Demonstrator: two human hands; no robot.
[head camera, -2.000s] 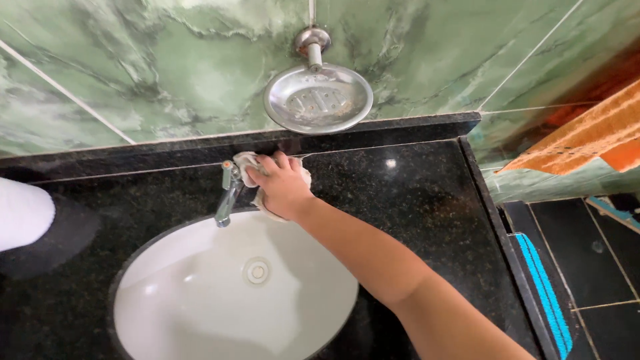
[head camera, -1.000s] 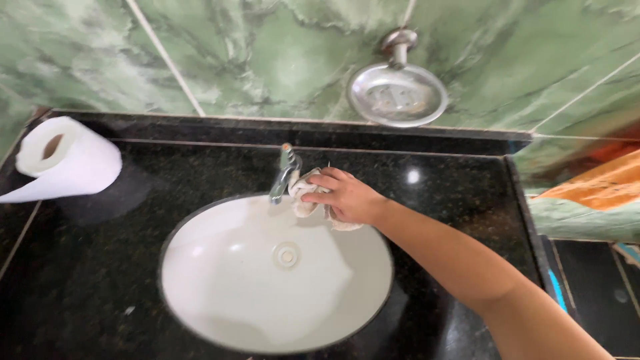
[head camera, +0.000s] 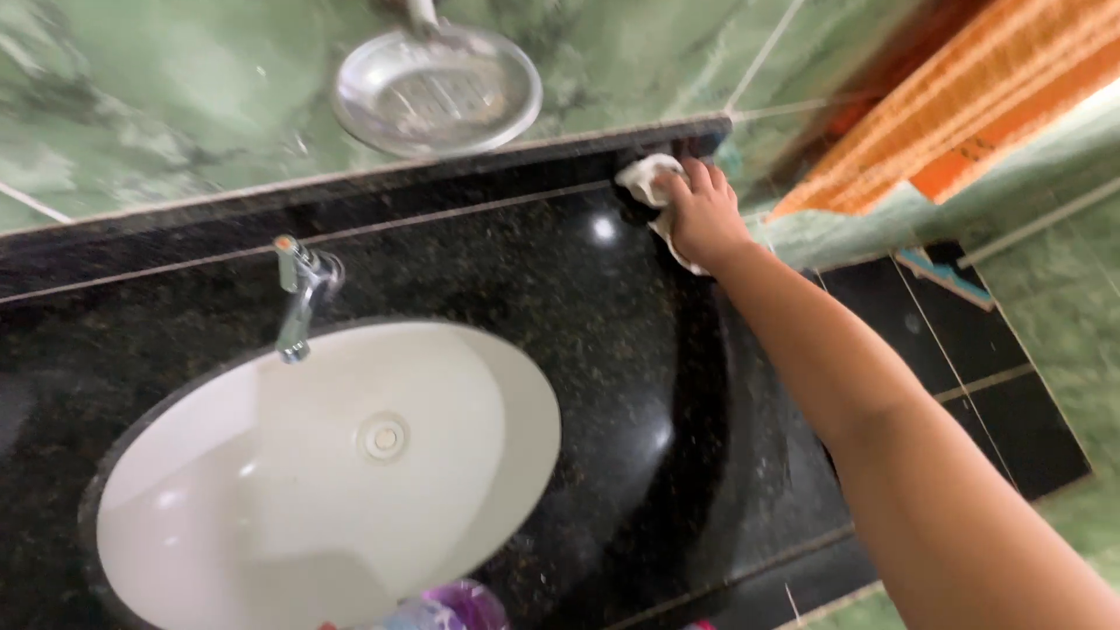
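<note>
My right hand (head camera: 704, 219) presses a crumpled white cloth (head camera: 649, 179) against the back right corner of the black granite countertop (head camera: 577, 350), beside the raised back edge. Part of the cloth hangs out under the palm. At the bottom edge, a clear bottle with purple contents (head camera: 464, 604) shows over the front rim of the white oval sink (head camera: 350, 490). Beside this bottle only a fingertip of my left hand (head camera: 326, 626) is visible; the rest is out of frame. A chrome faucet (head camera: 302, 297) stands behind the sink, left of my right hand.
A metal soap dish (head camera: 440, 92) juts from the green marbled wall above the counter. An orange towel (head camera: 954, 114) hangs at the upper right. Beyond the counter's right side lie black floor tiles (head camera: 927, 324) and a light blue brush-like object (head camera: 947, 278).
My right hand has moved with the cloth from beside the faucet to the back right corner of the counter. The purple bottle and my left fingertip have come into view. The view has swung right.
</note>
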